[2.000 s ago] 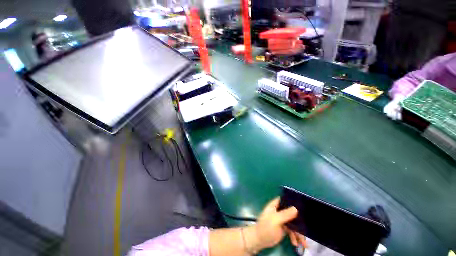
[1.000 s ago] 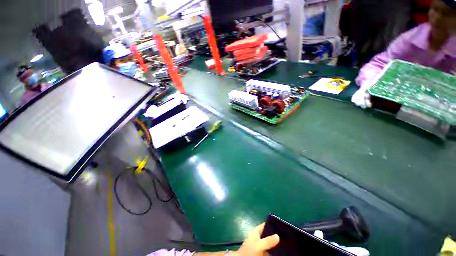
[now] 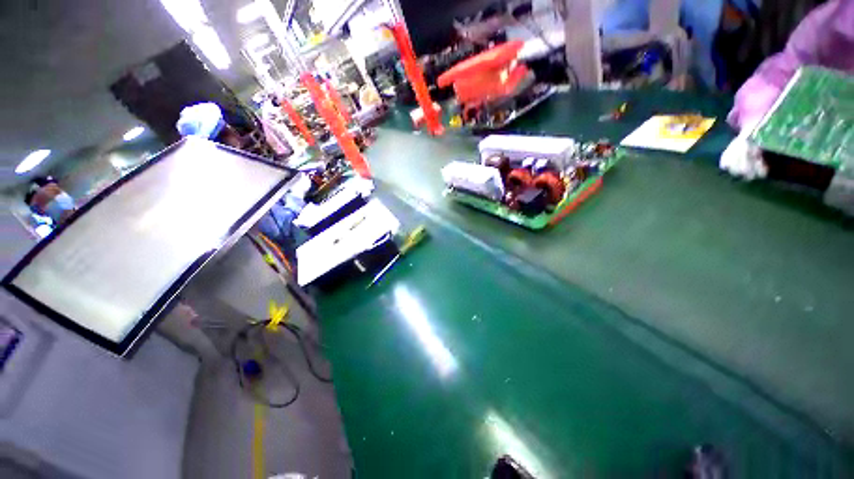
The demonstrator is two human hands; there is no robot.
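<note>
Neither of my hands can be made out. A small dark tip [image 3: 510, 468], perhaps a corner of the black slab, shows at the bottom edge. A blurred dark shape [image 3: 707, 462], likely the scanner's head, is cut off by the bottom edge to its right. A circuit board [image 3: 529, 187] with white blocks and dark red coils lies component side up on the green bench [image 3: 552, 318].
A large tilted monitor [image 3: 154, 239] stands left of the bench. A white-topped box [image 3: 348, 245] and a screwdriver [image 3: 398, 257] lie at the left bench edge. Yellow-handled cutters [image 3: 688, 123] lie on paper. At right, a person's white-gloved hand [image 3: 743, 157] holds another board [image 3: 813, 122].
The view has shifted, and my left hand with the black slab has dropped out at the bottom. Most of the scanner has left the picture too. The person's board at right is now partly cut off.
</note>
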